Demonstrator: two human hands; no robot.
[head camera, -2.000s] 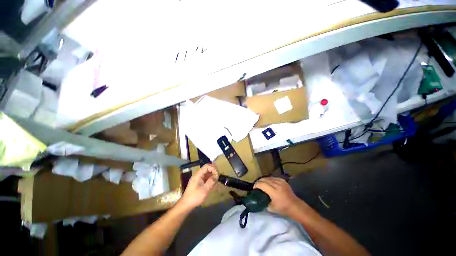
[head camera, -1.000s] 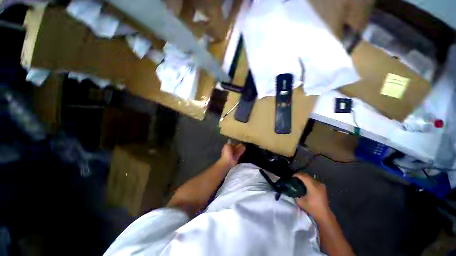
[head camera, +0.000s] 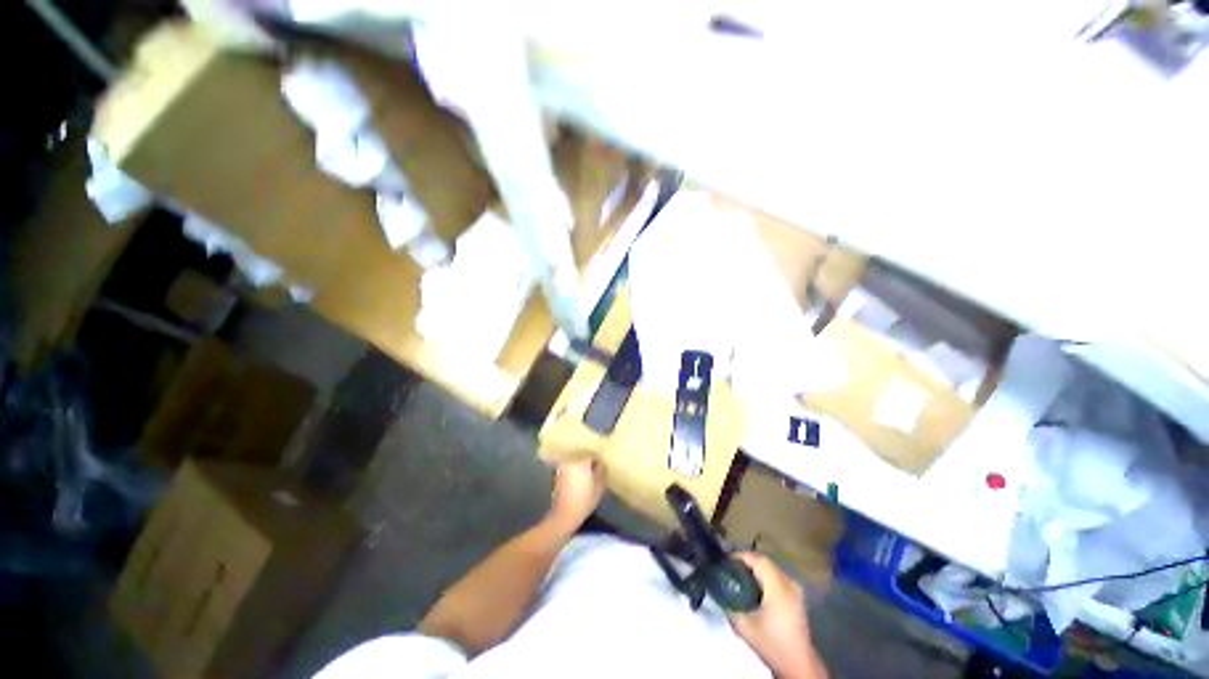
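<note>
My right hand (head camera: 773, 604) is closed around the dark green body of an electric screwdriver (head camera: 723, 578), whose black front end points up and left towards the cardboard. My left hand (head camera: 578, 488) is at the near left edge of the cardboard sheet (head camera: 639, 455); its fingers look curled and blurred, and I cannot tell whether it holds anything. Two black lock parts lie on the cardboard beyond my hands: a long narrow panel with slots (head camera: 691, 411) and, left of it, a plain dark panel (head camera: 613, 399) with a lever handle (head camera: 585, 349) at its top.
White wrapping sheets (head camera: 703, 285) lie behind the locks. A small square black part (head camera: 804, 431) is on the white shelf edge. An open carton (head camera: 868, 398), a red-capped bottle (head camera: 996, 483) and a blue crate (head camera: 882, 564) are right. A metal post (head camera: 524, 173) stands left, with a carton (head camera: 212, 564) on the floor.
The view has tilted back up, bringing the white upper bench into sight. My left hand has moved from above my lap to the cardboard's near edge. The screwdriver now points up towards the cardboard.
</note>
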